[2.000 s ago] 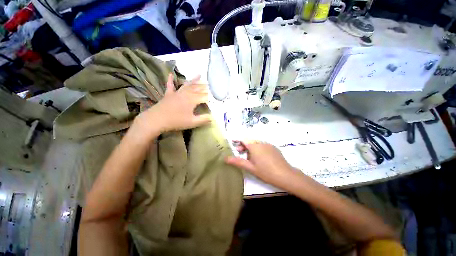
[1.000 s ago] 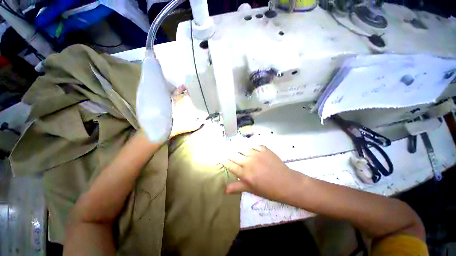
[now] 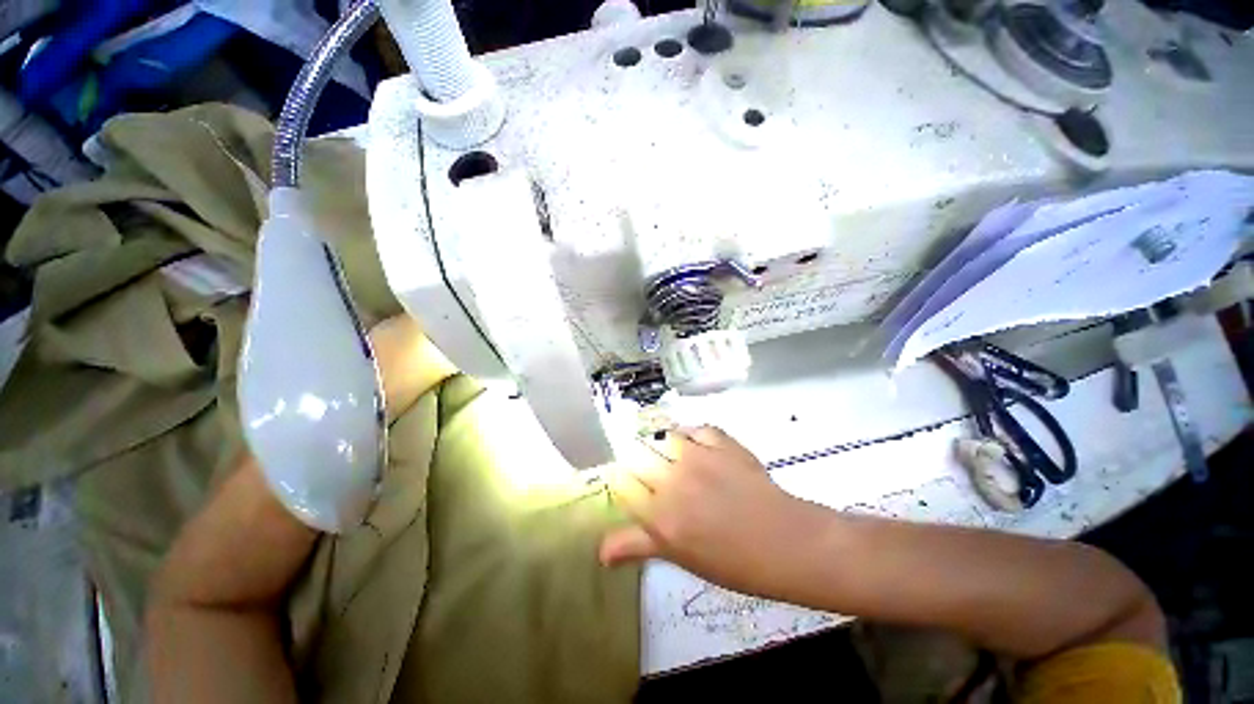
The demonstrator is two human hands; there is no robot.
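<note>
Khaki cloth (image 3: 530, 591) lies left of and under the head of the white sewing machine (image 3: 605, 151), and hangs over the table's front edge. My left hand (image 3: 413, 360) is mostly hidden behind the lamp head (image 3: 310, 371) and the machine head; its fingers do not show. My right hand (image 3: 688, 488) is by the needle area at the cloth's right edge, fingertips in bright glare, thumb out to the left. Whether it pinches the cloth cannot be told. The needle and presser foot are hidden.
Dark-handled scissors (image 3: 1018, 426) lie under the machine arm, beside a small pale item (image 3: 987, 470). Paper sheets (image 3: 1086, 268) hang on the arm. A short silver strip (image 3: 1180, 420) is at the right. The tension dial (image 3: 704, 360) is above my right hand.
The view has moved closer to the machine head. The lamp and machine now cover my left hand, which earlier lay spread on the cloth. My right hand has moved up to the needle area.
</note>
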